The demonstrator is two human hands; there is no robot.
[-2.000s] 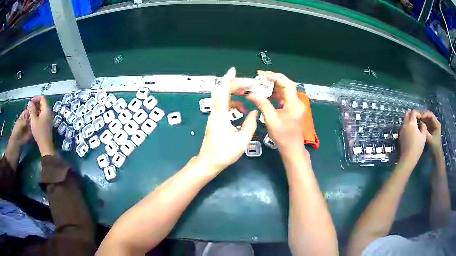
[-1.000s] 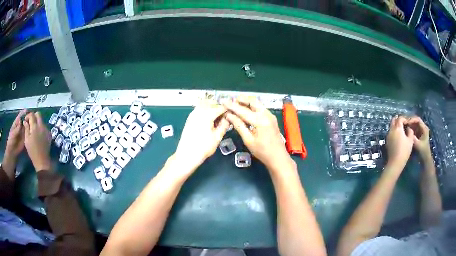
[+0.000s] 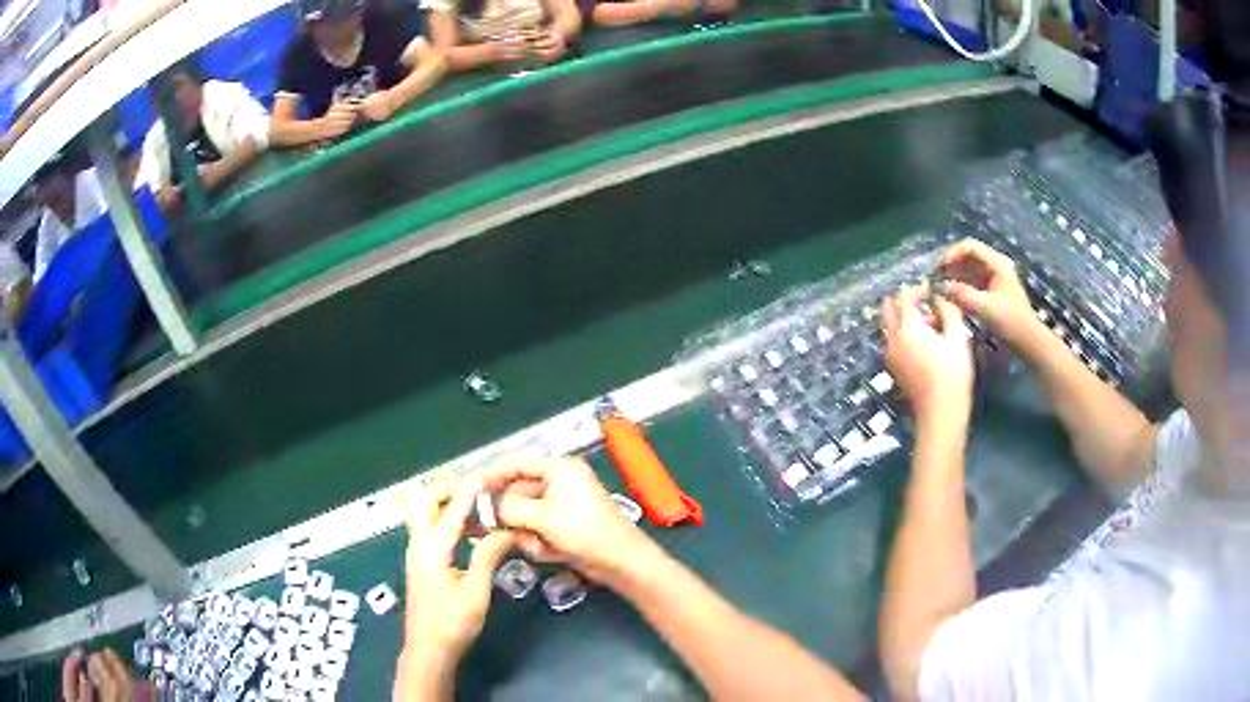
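Note:
My left hand (image 3: 447, 573) and my right hand (image 3: 559, 516) meet at the bench's rail. A small whitish piece (image 3: 487, 509), which looks like a plastic housing, is held between their fingertips; the fingers hide most of it. Two housings (image 3: 516, 577) (image 3: 564, 590) lie just below my right hand, and another (image 3: 627, 507) shows partly beside it. The orange-handled tool (image 3: 650, 473) lies to the right of my hands, its dark tip on the rail.
A pile of housings (image 3: 254, 642) lies at lower left, with a person's hand (image 3: 99, 678) beside it. At right, a neighbour's hands (image 3: 946, 329) are over a clear blister tray (image 3: 809, 391). Small parts (image 3: 481, 388) lie on the dark green belt (image 3: 603, 274). People sit opposite.
The view has swung right and up and tilted, so people opposite now show. My hands stay together, now with a whitish piece visible between the fingertips. The neighbour's right-side hands are over the tray.

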